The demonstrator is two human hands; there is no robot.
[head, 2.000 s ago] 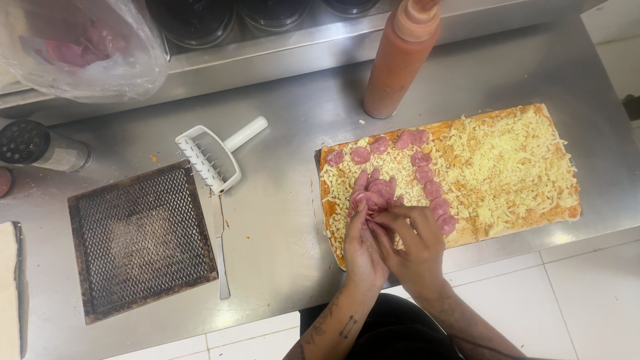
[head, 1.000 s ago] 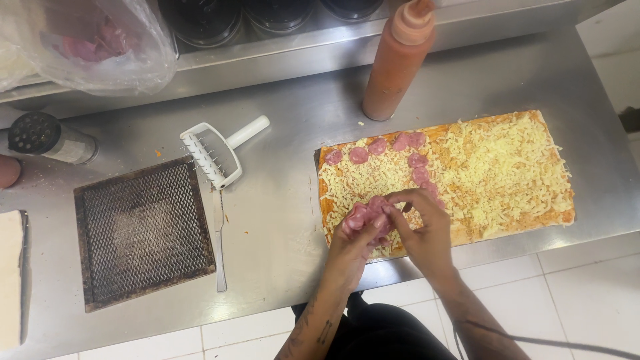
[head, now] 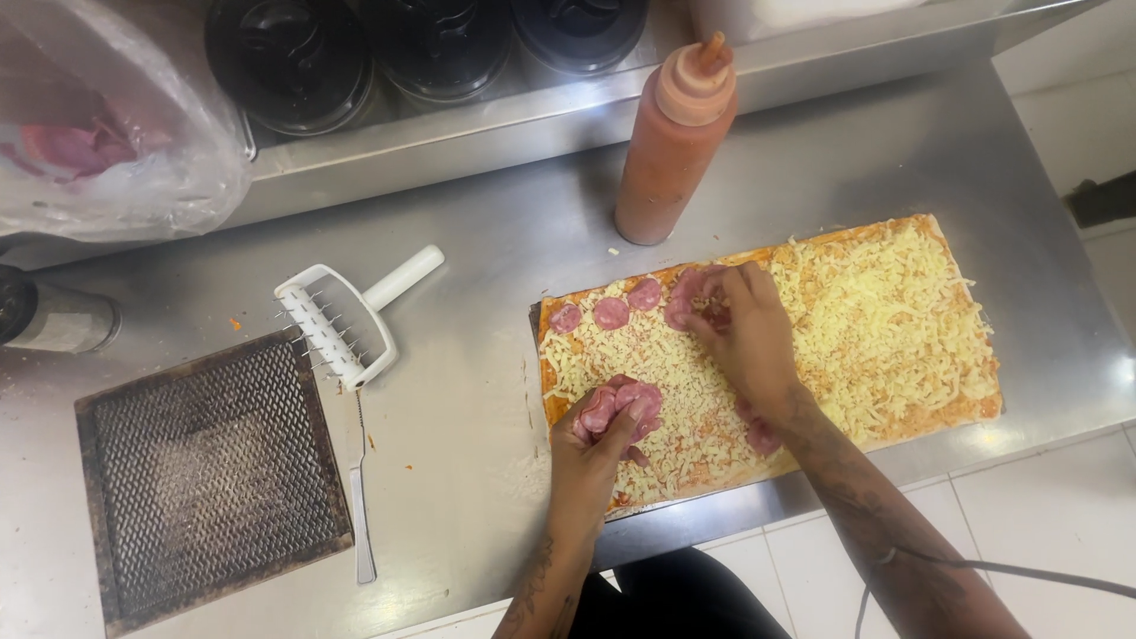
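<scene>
A rectangular pizza (head: 887,328) with shredded cheese lies on the steel counter. My left hand (head: 595,444) holds a bunch of salami slices (head: 619,408) over its lower left part. Over the upper middle is my right hand (head: 750,328), with its fingertips at salami slices (head: 697,297); whether it grips one of them is hidden. Several slices (head: 611,312) lie in a row along the top left edge, and more slices (head: 761,437) show below my right wrist, partly covered by it.
Behind the pizza stands a squeeze bottle of orange-red sauce (head: 674,151). To the left are a spiked dough roller (head: 333,333), a thin-bladed knife (head: 362,524), a mesh baking screen (head: 213,479) and a shaker (head: 58,311). Black-lidded containers (head: 288,62) and a plastic bag (head: 115,133) are at the back.
My hands have moved apart. The right one has gone up to the top middle of the pizza, while the left stays low with the salami bunch.
</scene>
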